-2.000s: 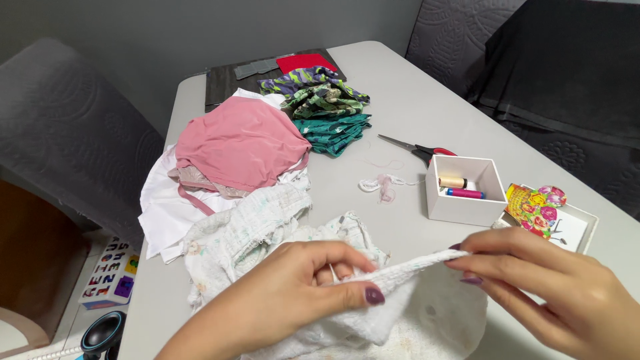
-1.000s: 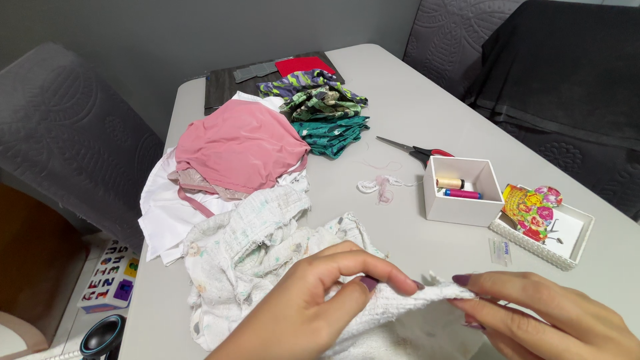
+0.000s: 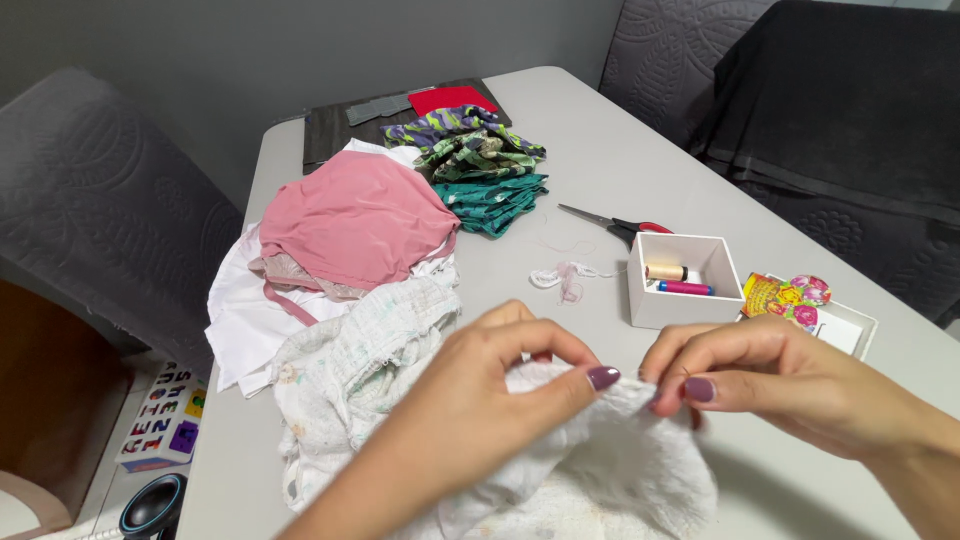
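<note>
My left hand [image 3: 517,375] pinches the edge of a white gauzy cloth [image 3: 637,457] between thumb and fingers. Close on its right, my right hand [image 3: 757,367] has its thumb and fingertips together at the same edge; a thin dark sliver, perhaps a needle, shows by the thumb. The cloth hangs below both hands onto the table. More of the white printed gauze [image 3: 352,375] lies crumpled to the left. Beyond the hands, white cord and pink thread [image 3: 568,281] lie loose beside a white box [image 3: 686,309] with a beige thread spool [image 3: 666,272] and a magenta one [image 3: 685,288].
Scissors [image 3: 600,217] with red and black handles lie behind the box. A shallow white tray [image 3: 866,337] with a floral card [image 3: 787,296] is at right. Pink fabric [image 3: 360,217], white fabric [image 3: 236,330] and folded patterned cloths [image 3: 491,202] are piled at left. Grey chairs flank the table [image 3: 600,127].
My hands held the cloth edge stretched between them earlier; now their fingertips are nearer the same spot. My right hand has moved up, and its fingers are more curled.
</note>
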